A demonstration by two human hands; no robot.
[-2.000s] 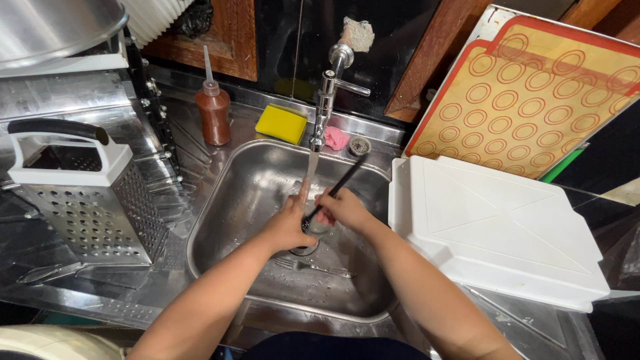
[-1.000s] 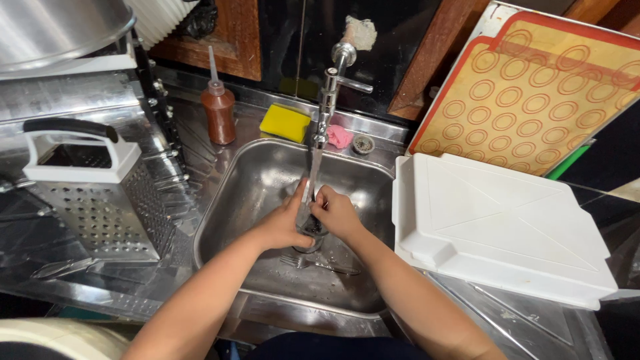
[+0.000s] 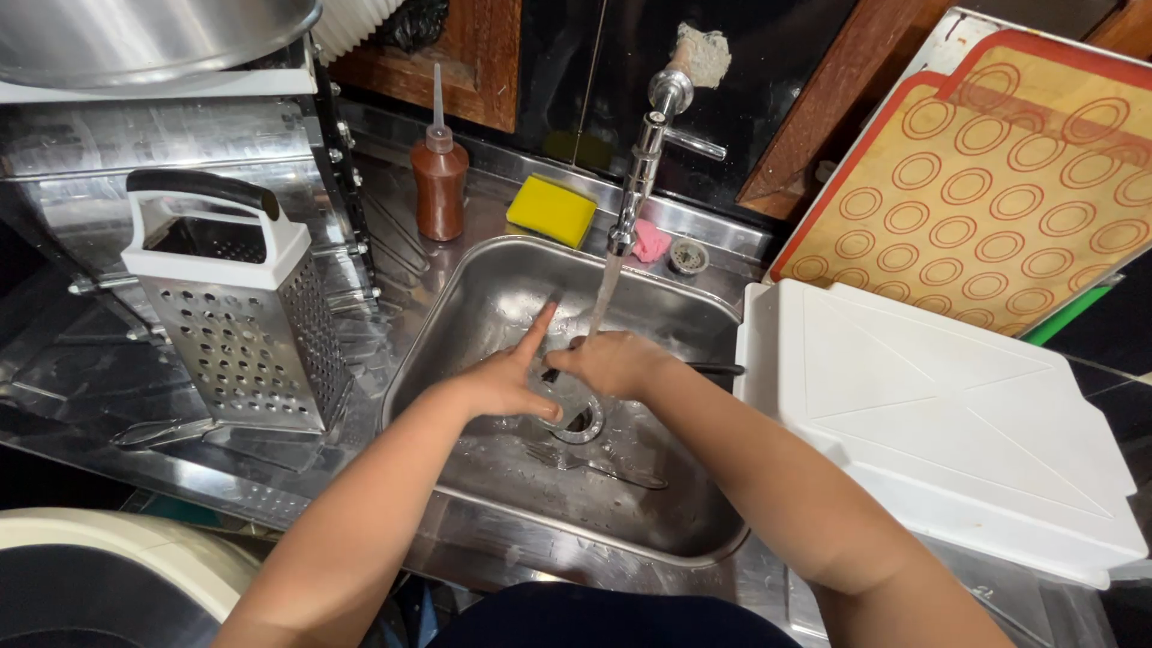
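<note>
Water runs from the chrome faucet [image 3: 635, 180] into the stainless steel sink [image 3: 504, 270]. Under the stream, my right hand [image 3: 612, 362] grips a black-handled utensil [image 3: 718, 369], whose handle sticks out to the right. My left hand [image 3: 508, 382] holds a small clear cup-like thing [image 3: 569, 398] by its rim, thumb in front and index finger stretched out. The utensil's other end is near or inside that clear thing; the fingers hide how they meet. Just below is the drain [image 3: 583, 427], with a fork [image 3: 621, 472] on the sink floor beside it.
Left of the sink stand a box grater [image 3: 243, 333] and a brown squeeze bottle [image 3: 439, 189]. Behind it lie a yellow sponge [image 3: 551, 210], a pink cloth [image 3: 649, 241] and a drain strainer [image 3: 688, 256]. A white plastic container [image 3: 936, 396] and a baking mat [image 3: 981, 180] are at right.
The black handle, raised toward the faucet two seconds ago, now points right. My right hand has turned over and lies under the stream. My left hand stays low in the sink.
</note>
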